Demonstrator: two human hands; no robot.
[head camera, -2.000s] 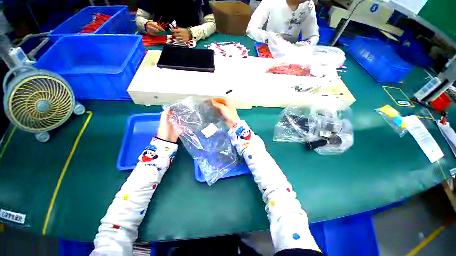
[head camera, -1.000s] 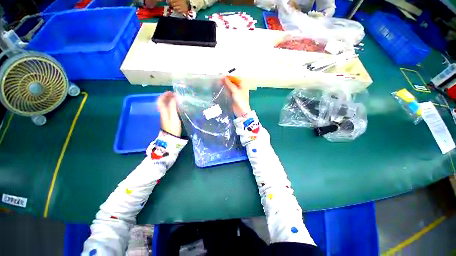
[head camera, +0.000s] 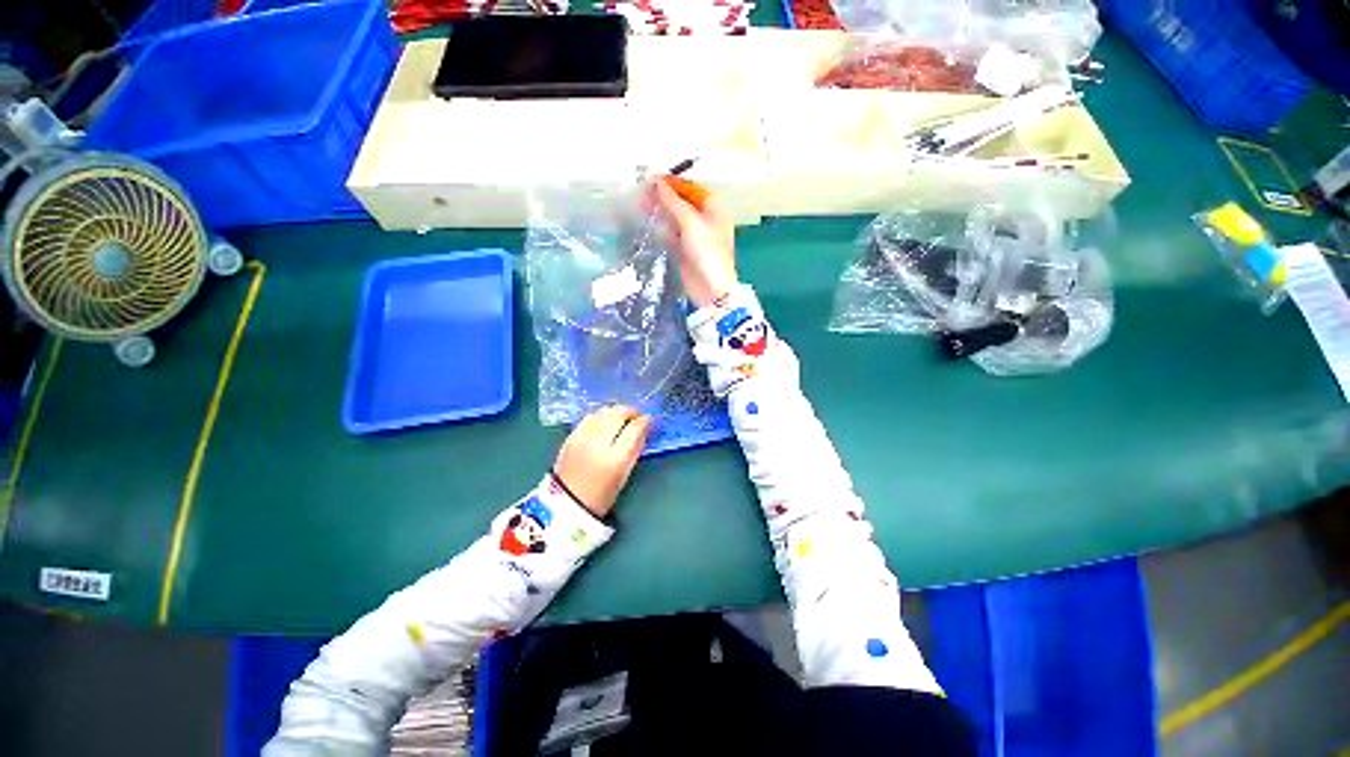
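Observation:
A clear poly bag (head camera: 570, 318) with a white label hangs over a blue tray (head camera: 693, 432) that holds a grey speckled mass of small hardware. My right hand (head camera: 696, 237) grips the bag's upper right edge, with a bright orange item at the fingertips. My left hand (head camera: 603, 456) is at the bag's lower end by the tray's front edge, its fingers curled; whether it pinches the bag is unclear. A second blue tray (head camera: 432, 343) lies empty to the left.
A long cream block (head camera: 711, 141) crosses the bench behind the trays, with a black flat tablet (head camera: 530, 56) on it. A fan (head camera: 107, 255) and a deep blue bin (head camera: 244, 111) stand at left. A loose clear bag with black parts (head camera: 985, 289) lies at right.
My left hand has moved from the bag's upper left side down to its lower end. My right hand still holds the bag's top. More hardware shows in the tray.

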